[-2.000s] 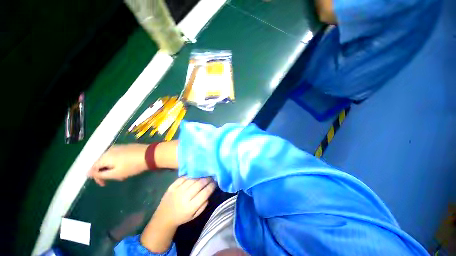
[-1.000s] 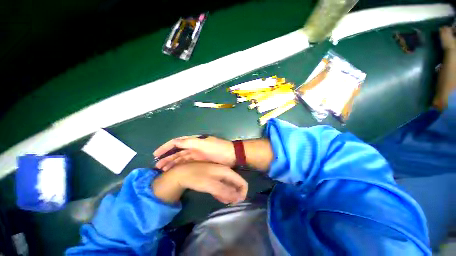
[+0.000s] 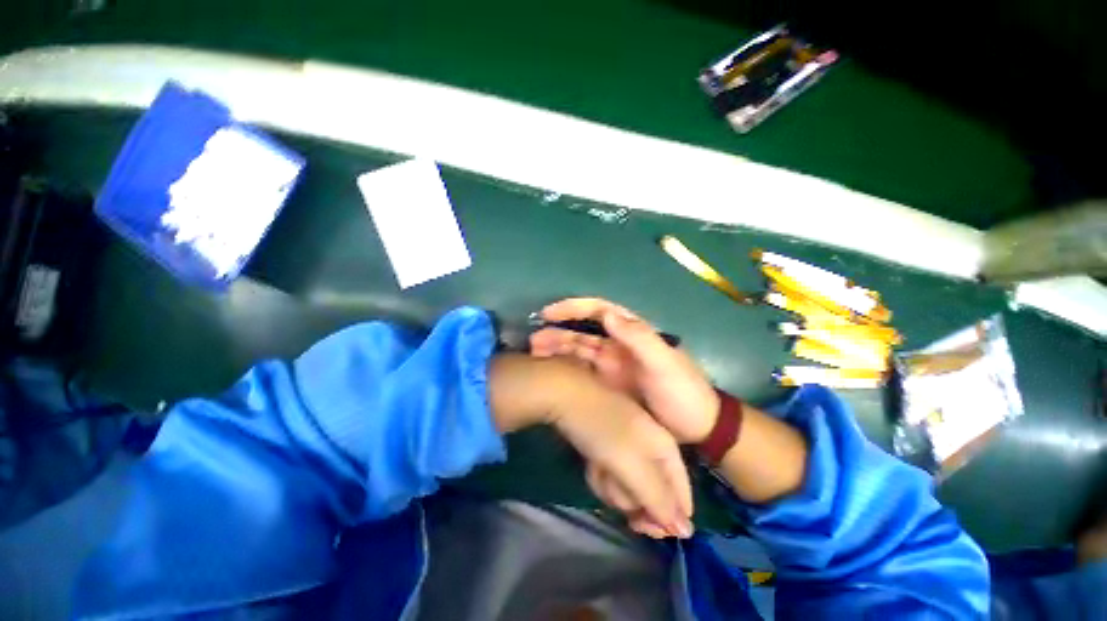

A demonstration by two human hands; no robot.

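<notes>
My right hand (image 3: 643,370), with a dark red wristband, is in front of me at the bench. It holds a thin dark pen-like tool (image 3: 585,325) across the palm, under the fingers and thumb. My left hand (image 3: 631,459) crosses over my right wrist area, fingers hanging loosely towards me; I see nothing in it. A fanned pile of orange and white flex cables (image 3: 832,328) lies right of my hands. One single flex cable (image 3: 707,269) lies just left of the pile.
A blue bin (image 3: 152,182) with small white pieces stands at left, beside a white card (image 3: 415,223). A clear bag of flex cables (image 3: 959,398) lies at right. A phone assembly (image 3: 765,75) lies on the green belt beyond the white rail (image 3: 510,140). Another person's sleeve (image 3: 49,425) shows at left.
The view has swung, moving the bin and card up and the cables right. My hands remain crossed, the left now reaching further over my right wrist. The dark tool shows more clearly.
</notes>
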